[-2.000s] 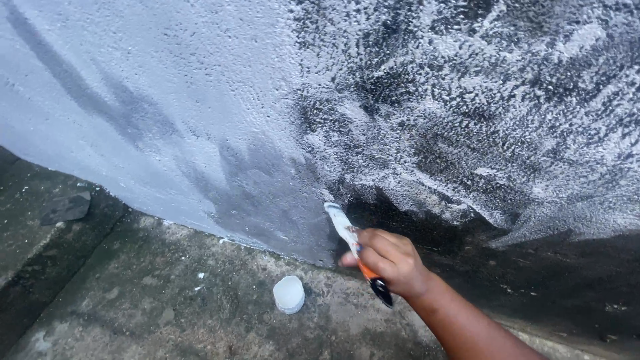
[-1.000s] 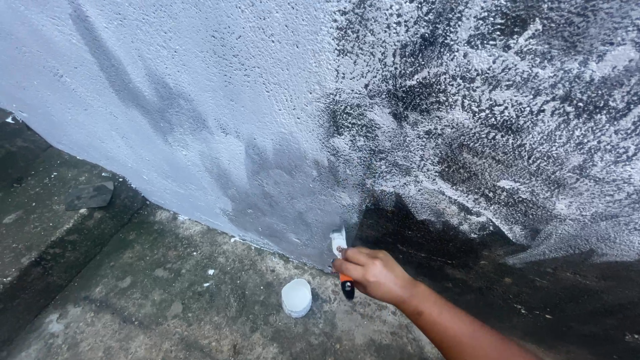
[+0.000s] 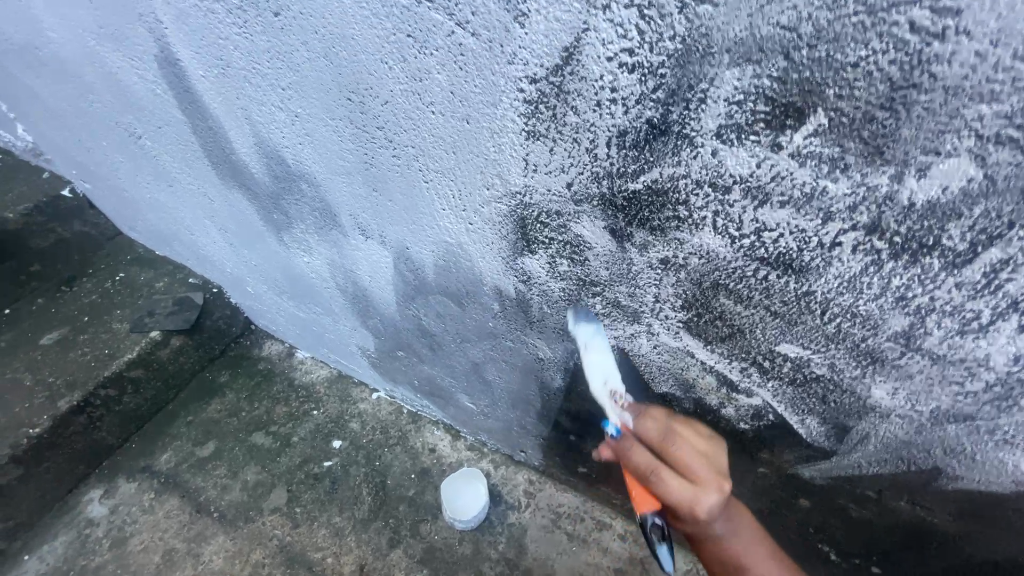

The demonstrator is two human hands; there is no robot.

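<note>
My right hand [image 3: 676, 464] grips a paintbrush [image 3: 642, 488] by its orange and black handle, at the lower right. White paint coats the brush's ferrule and bristles, and the tip points up against or just in front of the rough wall [image 3: 448, 120]. Left of the brush the wall is coated pale grey-white, with darker grey patches low down. Right of it, white paint lies unevenly over a dark, coarse surface, and the wall's foot is dark. A small white container [image 3: 465, 499] stands on the concrete floor, left of my hand. My left hand is out of view.
The stained concrete floor [image 3: 320, 496] runs along the wall's lower edge and bears a few white paint spots. At the left, a dark flat piece [image 3: 167, 312] lies by the edge of a concrete step [image 3: 96, 400].
The brush moved down towards the wall's foot between the two earlier frames, and is now higher on the wall, at the border of the rough patch. My right hand keeps its hold.
</note>
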